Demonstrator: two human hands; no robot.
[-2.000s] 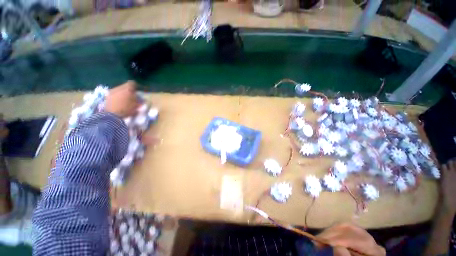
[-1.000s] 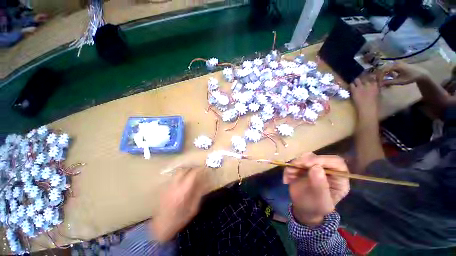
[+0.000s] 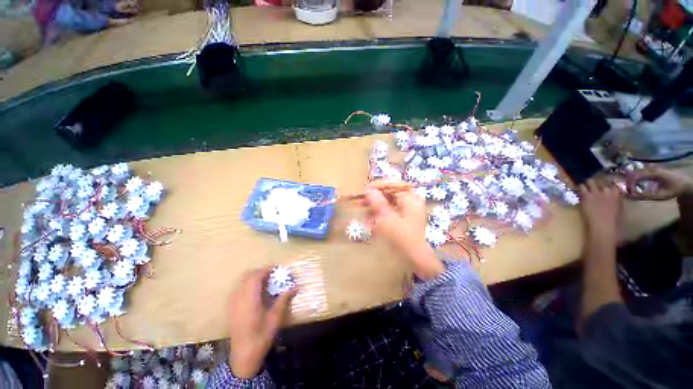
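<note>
My left hand point(image 3: 254, 311) holds one small wired motor with a white toothed top point(image 3: 280, 279) between thumb and fingers, top facing up, left of the striped patch point(image 3: 310, 287). My right hand point(image 3: 397, 215) holds the brush point(image 3: 349, 198) by its brown handle, its tip pointing left at the right side of the blue paste tub point(image 3: 323, 226). White paste point(image 3: 285, 207) is heaped in the tub and hangs over its front rim. The brush tip is blurred. A single motor point(image 3: 356, 230) lies between the tub and my right hand.
Piles of motors lie at left point(image 3: 80, 243) and right point(image 3: 486, 167). Beyond the bench edge runs a green belt point(image 3: 304, 99) with dark holders. A box of parts point(image 3: 163, 368) is below the bench at lower left. Another person's hands point(image 3: 604, 201) are at right, near a black box point(image 3: 575, 137).
The view has swung left. My left hand now holds a motor up beside the striped patch. My right hand has moved the brush from the front motors to the tub.
</note>
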